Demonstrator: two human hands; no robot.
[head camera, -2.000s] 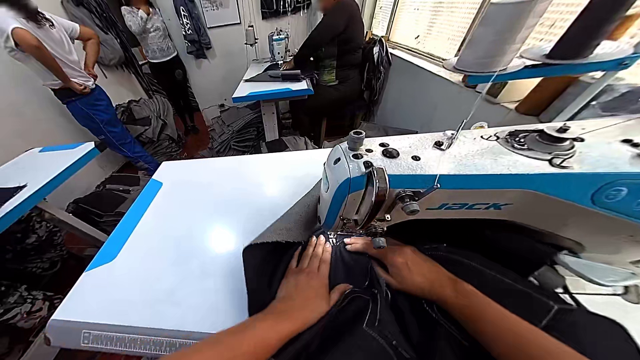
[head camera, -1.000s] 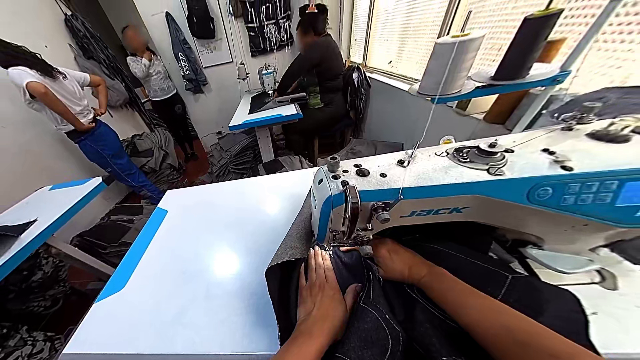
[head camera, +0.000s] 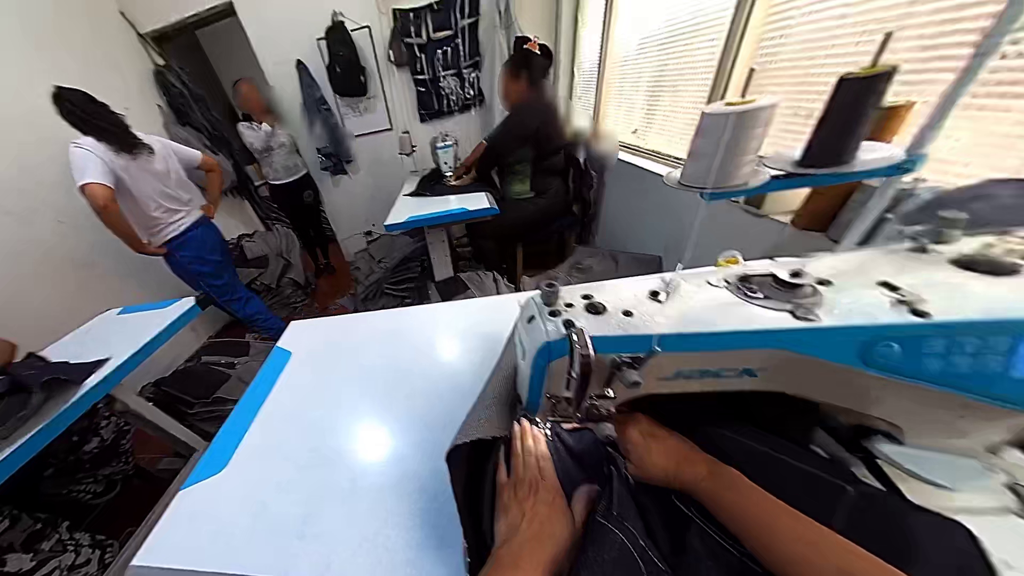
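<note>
Dark denim cloth with pale stitching lies under the needle area of a white and blue Jack sewing machine. My left hand rests flat on the cloth just left of the presser foot, fingers pointing towards it. My right hand is close to the right of the foot, its fingers curled at the cloth; the fingertips are partly hidden, so a grip cannot be made out. A grey edge of the cloth stands up along the left side of the machine head.
The white table top extends left. Thread cones, one white and one black, stand on a rack behind the machine. A person sits at another machine; two people stand at the left. Fabric piles lie on the floor.
The right hand has moved from flat on the cloth beside the foot to a curled pose at its right. The left hand stays on the cloth, left of the foot. The view has tilted up somewhat.
</note>
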